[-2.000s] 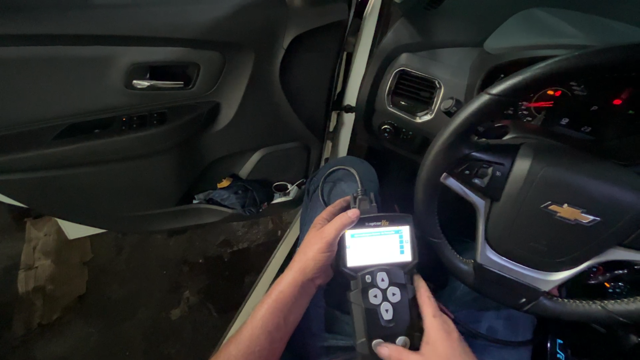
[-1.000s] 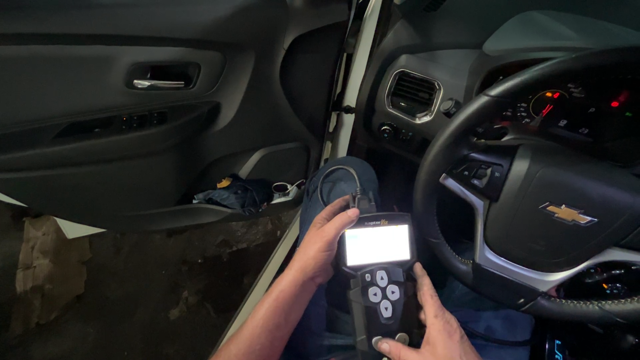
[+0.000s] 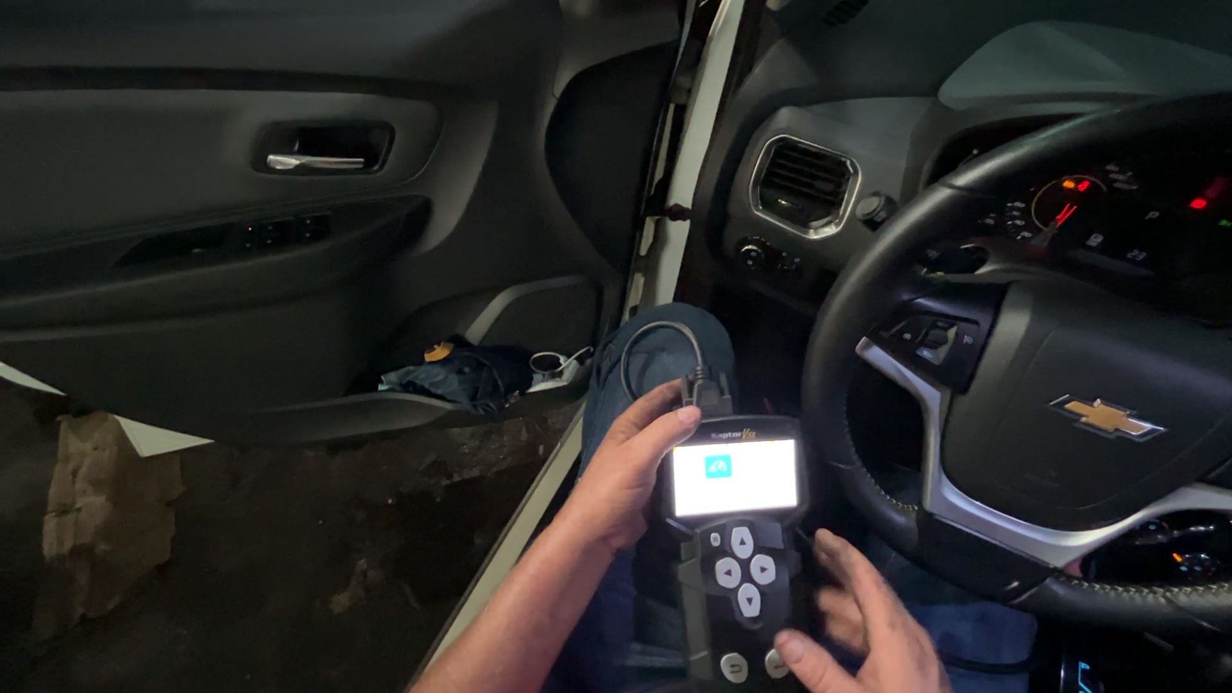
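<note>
A handheld vehicle diagnostic scanner rests upright over the lap, its screen lit white with one small blue icon. My left hand grips its upper left edge, thumb beside the cable connector plugged into the top. From that connector a grey cable loops over the knee. At the lower right side of the scanner is my right hand, its thumb at the lower right button and its fingers along the casing's edge. Whether the thumb presses the button cannot be told.
A steering wheel stands close at the right, before a lit instrument cluster. The open car door is at the left, with dark cloth in its pocket. Flattened cardboard lies on the ground outside.
The scanner's screen has gone from a list with a blue bar, through blank white, to a single blue icon. My left hand keeps its hold on the scanner.
</note>
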